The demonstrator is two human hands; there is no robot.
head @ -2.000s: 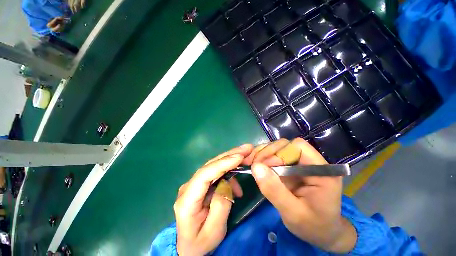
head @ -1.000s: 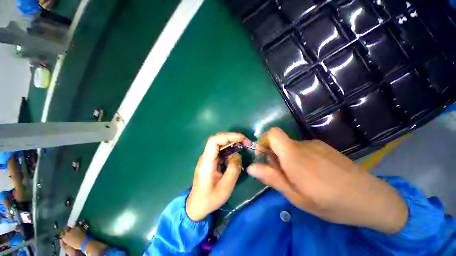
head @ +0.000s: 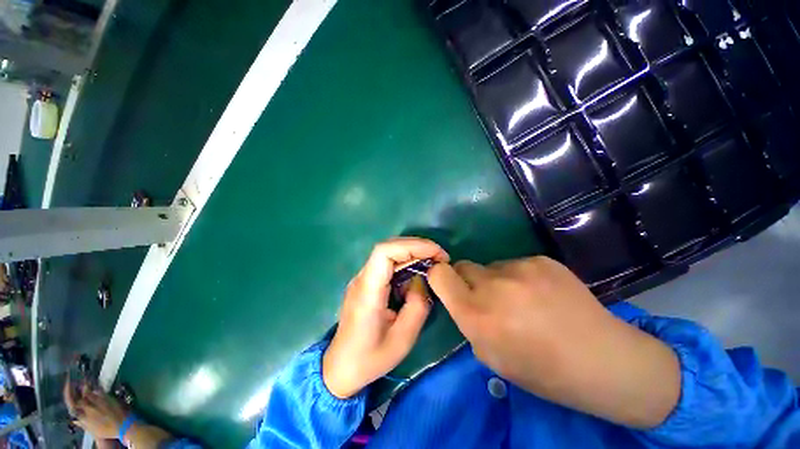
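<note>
My left hand holds a small dark module between thumb and fingers, low in the middle of the view, above the green bench. My right hand is against it, its fingertips at the module's upper right side. A thin shiny tip shows at the module between the fingertips; the rest of the tweezers is hidden by my right hand. A yellowish finger cot covers my left thumb tip.
A glossy black tray with square pockets lies at the right. A white rail and grey post border the belt at the left, which carries several small modules. Another person's hand with a blue wristband is at lower left. A pale bottle stands far left.
My right hand has turned over, so its back faces up and the tweezers' flat end is hidden. The view has shifted. Another person's hand has come in at lower left.
</note>
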